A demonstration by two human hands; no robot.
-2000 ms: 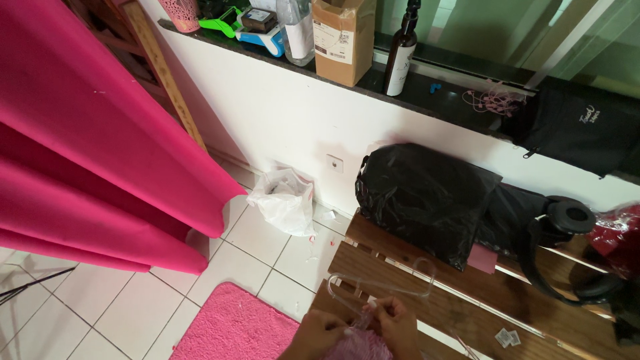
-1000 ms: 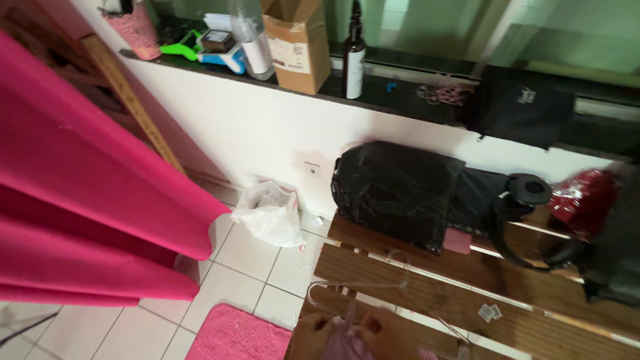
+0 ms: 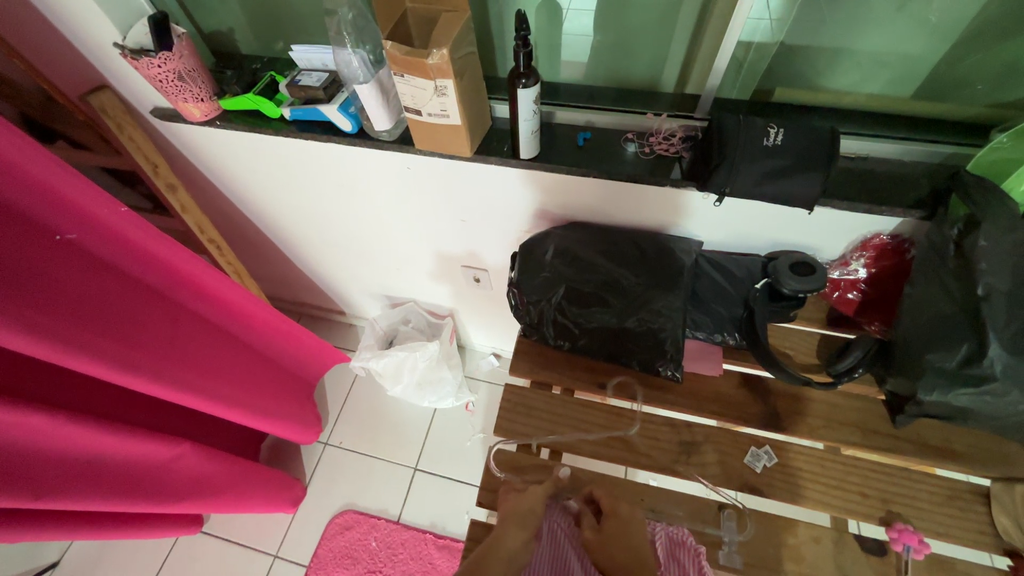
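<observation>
At the bottom centre, my left hand (image 3: 524, 512) and my right hand (image 3: 614, 524) are close together, both gripping a pink striped garment (image 3: 560, 544) by its upper edge. Just above them lies a clear plastic hanger (image 3: 552, 438), its hook pointing up; whether my fingers touch it is unclear. To the right of my right hand, a second clear hanger piece with a clip (image 3: 730, 538) rests on the slatted wooden table (image 3: 848, 480). Two small white printed tags (image 3: 760, 458) lie on a slat.
Black plastic packages (image 3: 608, 296), black headphones (image 3: 796, 276) and a red wrapped item (image 3: 872, 280) sit along the table's back. The sill holds a cardboard box (image 3: 448, 104), a dark bottle (image 3: 524, 104) and a black pouch (image 3: 768, 156). A white bag (image 3: 416, 360) stands on the floor beside pink fabric (image 3: 160, 360).
My hands remain together on the pink garment, with slight shifts of the fingers. The view has moved, showing more of the table's right side.
</observation>
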